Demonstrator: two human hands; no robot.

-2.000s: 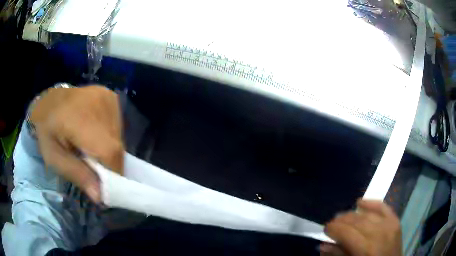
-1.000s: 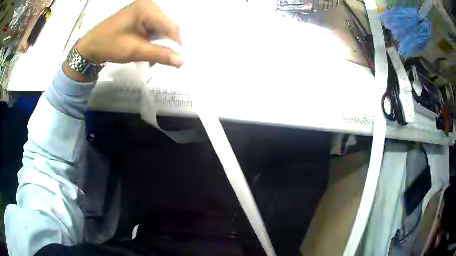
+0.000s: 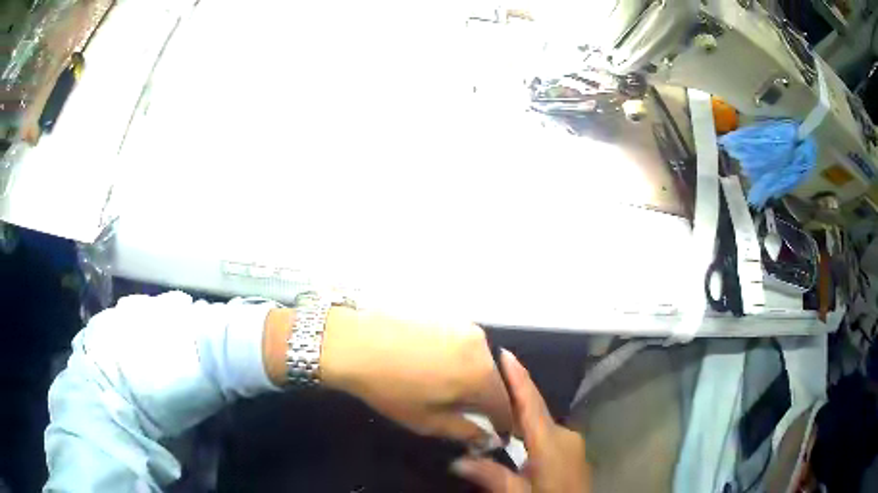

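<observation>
My left hand (image 3: 414, 371), with a metal watch at the wrist, reaches in from the left below the table's front edge. My right hand (image 3: 544, 448) comes up from the bottom and meets it. A small part of white tape (image 3: 516, 451) shows between the fingers of both hands; most of it is hidden by them. A dark narrow shape lies between the hands and cannot be made out. Another length of white tape (image 3: 706, 173) runs down the right of the table and bends over its front edge.
The white table (image 3: 337, 193) has black-handled shears (image 3: 724, 279) and a clear parts tray (image 3: 791, 252) at right. The sewing machine head (image 3: 751, 58) with a blue tassel (image 3: 770, 159) stands behind. A screwdriver (image 3: 60, 99) lies far left. Cloth hangs below at right.
My left hand has moved from over the table down and right, below its edge. My right hand has come into view beside it. The view has shifted, showing more of the machine.
</observation>
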